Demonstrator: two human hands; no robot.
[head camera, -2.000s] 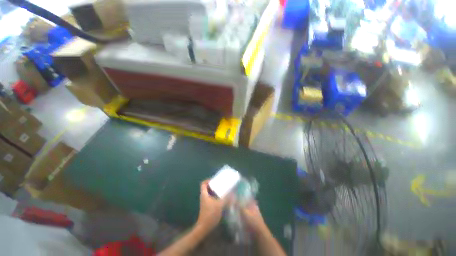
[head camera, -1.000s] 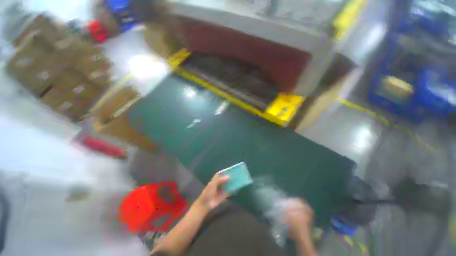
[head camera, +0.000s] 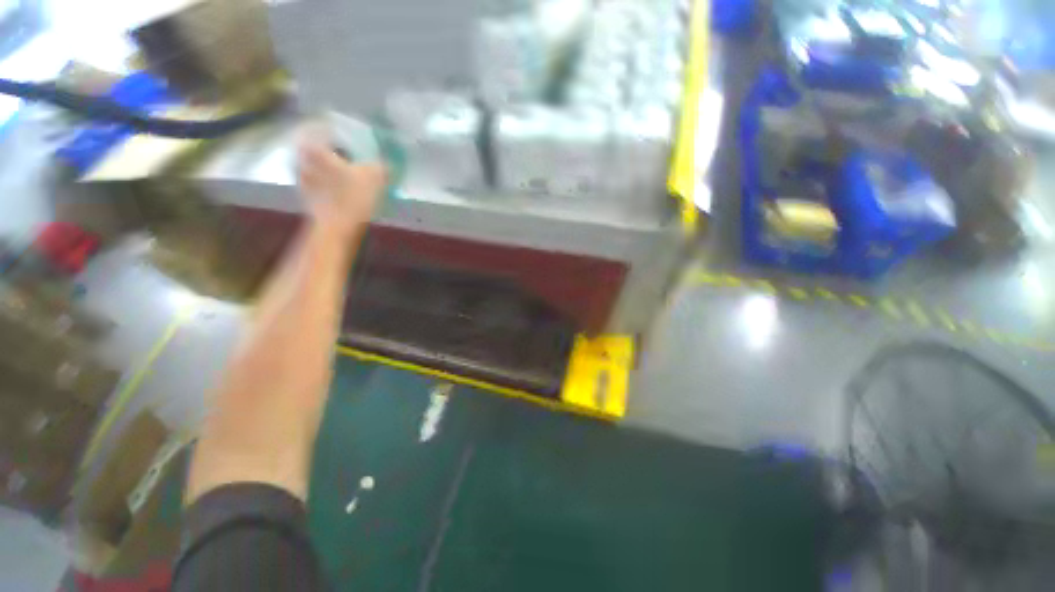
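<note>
My left hand (head camera: 339, 179) is stretched out over the top edge of the heat-shrink machine (head camera: 486, 214). It is closed around a small white and teal product box (head camera: 392, 160), which is blurred and partly hidden by the fingers. White-grey product boxes (head camera: 578, 145) stand in rows on the machine's top, just right of this hand. My right hand is out of the picture.
The green work table (head camera: 648, 509) lies below, with white scraps (head camera: 434, 414). Yellow guards (head camera: 598, 376) edge the dark conveyor (head camera: 451, 324). A pedestal fan (head camera: 949, 428) stands right, blue crates (head camera: 891, 214) beyond, brown cartons (head camera: 46, 393) left.
My left hand has moved from above the table up and forward to the machine top with the box. My right hand, earlier with clear film, has left the picture. The view has shifted.
</note>
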